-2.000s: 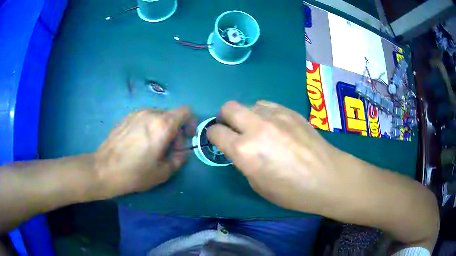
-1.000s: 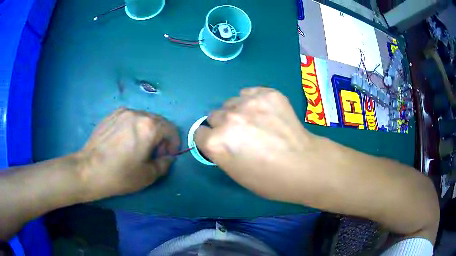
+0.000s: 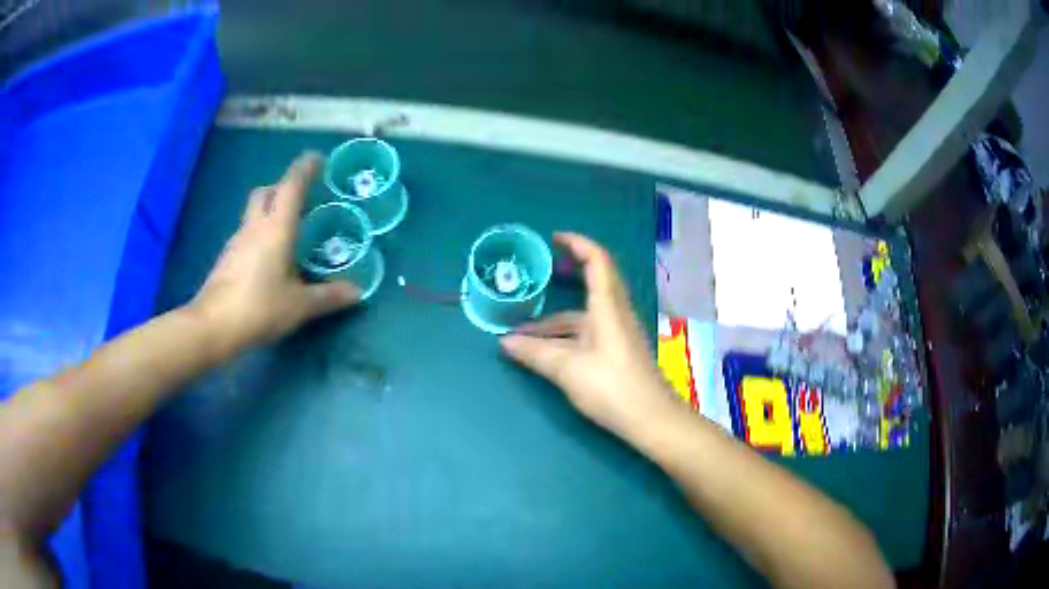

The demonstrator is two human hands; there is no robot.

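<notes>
Three teal fan housings stand upright on the green bench, each with a spoked hub and a white centre. Two stand close together at the left, the far one and the near one. My left hand is spread beside the near one, thumb at its front, palm side hidden. The third housing stands right of them, with a dark red wire pair trailing left. My right hand is at its right side, fingers apart, thumb near its base. Both hands are slightly blurred.
A large blue bin lies along the left. At the right, small silver motors with tangled wires lie on a printed cardboard sheet with a white sheet. A pale strip crosses behind the bench.
The view has tilted up to the bench's far side. My hands have separated and moved from the near housing to the housings further back. The left hand no longer visibly pinches a wire.
</notes>
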